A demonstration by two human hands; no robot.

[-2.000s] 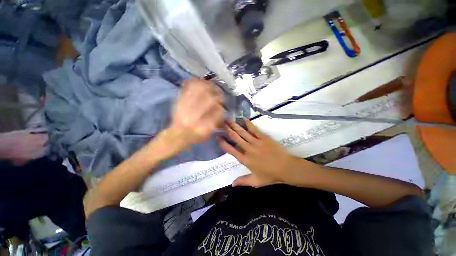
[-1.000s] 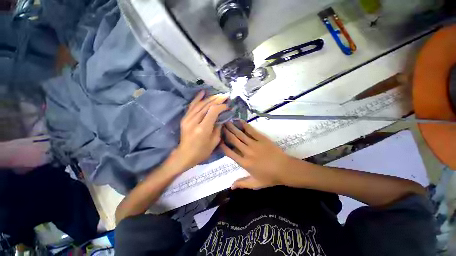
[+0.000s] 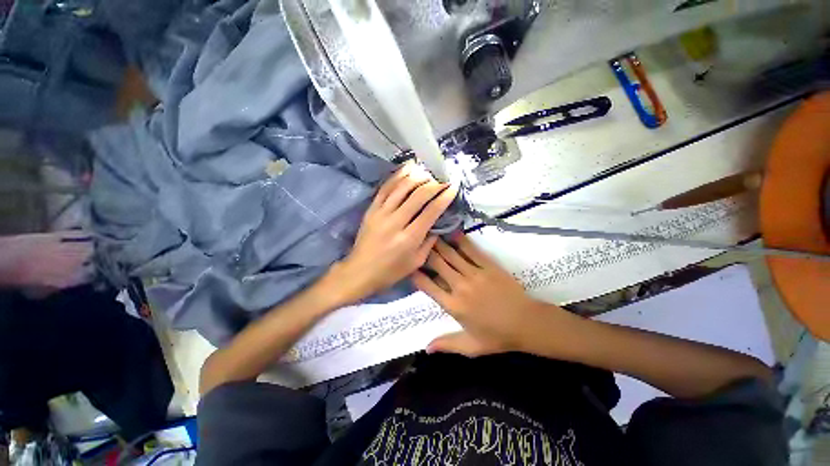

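The grey-blue garment [image 3: 264, 200] lies crumpled left of the needle, its edge under the presser foot area [image 3: 462, 171] of the whitish sewing machine head [image 3: 378, 82]. My left hand [image 3: 396, 227] presses on the cloth, fingertips close to the foot. My right hand [image 3: 478, 296] lies just in front, its fingertips at the garment edge; whether they pinch it is hidden. The binding tape [image 3: 601, 235] runs from the orange reel [image 3: 792, 209] at the right to the needle. The foot is partly lost in glare.
Black thread snips [image 3: 560, 116] lie behind the foot, with a blue and orange tool [image 3: 640, 91] beside them. A brown-handled awl [image 3: 710, 191] lies near the reel. A yellow object [image 3: 698, 43] is farther back. Another person's arm [image 3: 45, 259] shows at the left.
My left hand has gone from a raised, blurred position onto the cloth and then closer to the foot. My right hand has hardly moved. The view has shifted slightly.
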